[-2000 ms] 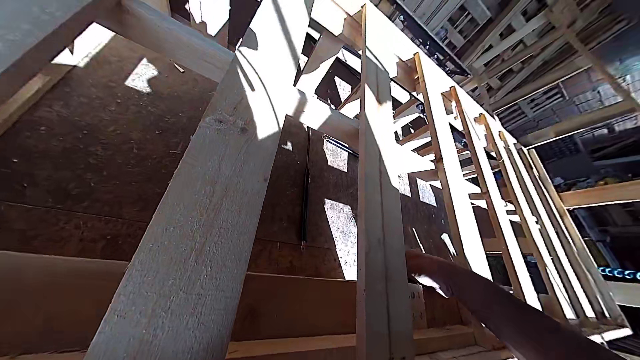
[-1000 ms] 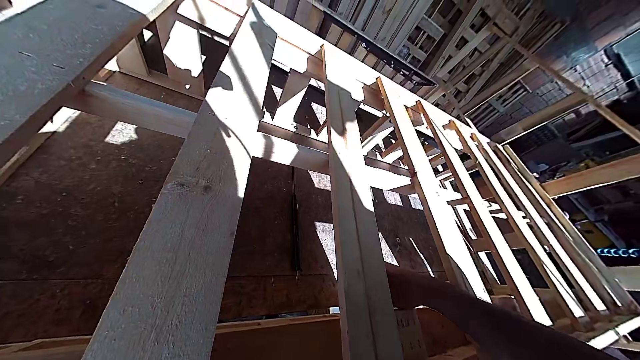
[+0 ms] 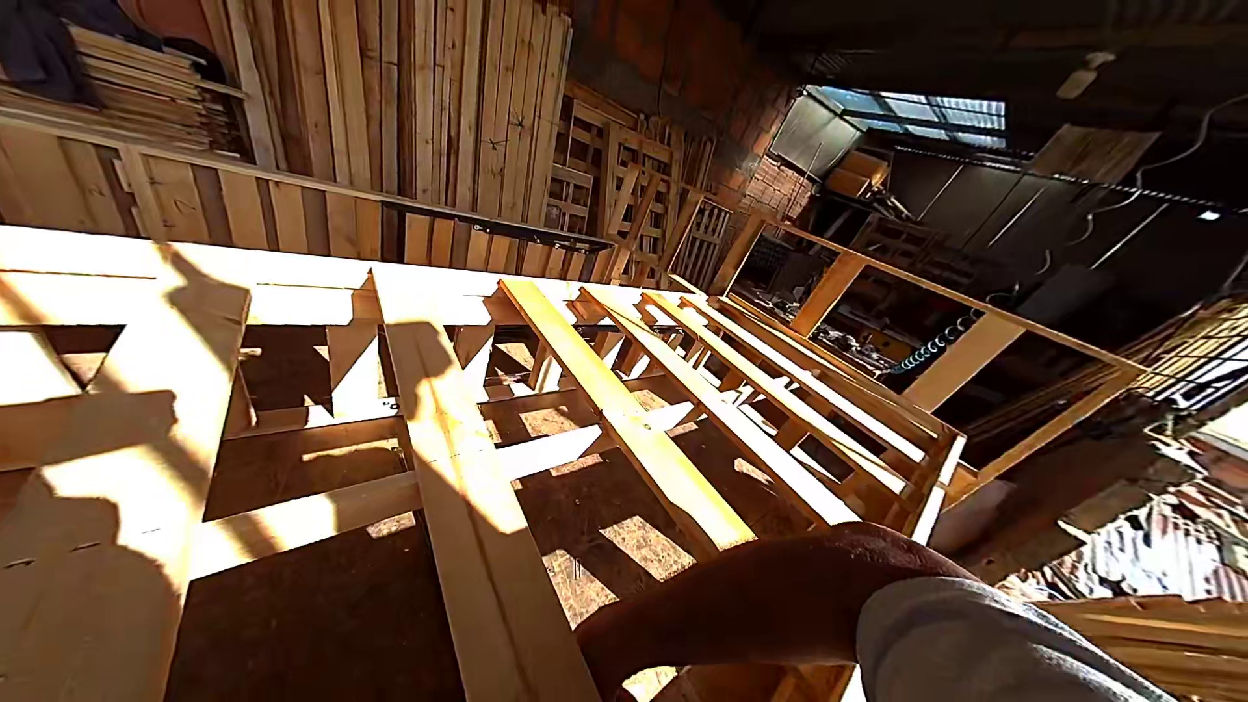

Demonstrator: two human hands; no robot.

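My right forearm, bare below a grey sleeve, reaches down between wooden slats at the lower right. My right hand is out of sight at the bottom edge, beside a wide wooden slat [image 3: 478, 487], so what it holds or touches cannot be seen. My left hand is not in view. Several slats stretch across a large wooden frame, among them a sunlit yellowish slat [image 3: 634, 419] and a wider board [image 3: 127, 487] at the left. A crosspiece [image 3: 322, 517] joins slats below their top faces. Brown panel board [image 3: 322, 614] lies underneath.
Tall planks [image 3: 468, 107] lean along the back, next to a stack of thin boards [image 3: 136, 88]. An open wooden frame [image 3: 965, 361] stands at the right, with a coiled hose [image 3: 936, 343] behind it. Scrap wood [image 3: 1160, 536] lies at the lower right.
The view has swung up and to the right, bringing the leaning planks and roof opening into sight. The right forearm still reaches down between the slats, now with its sleeve showing.
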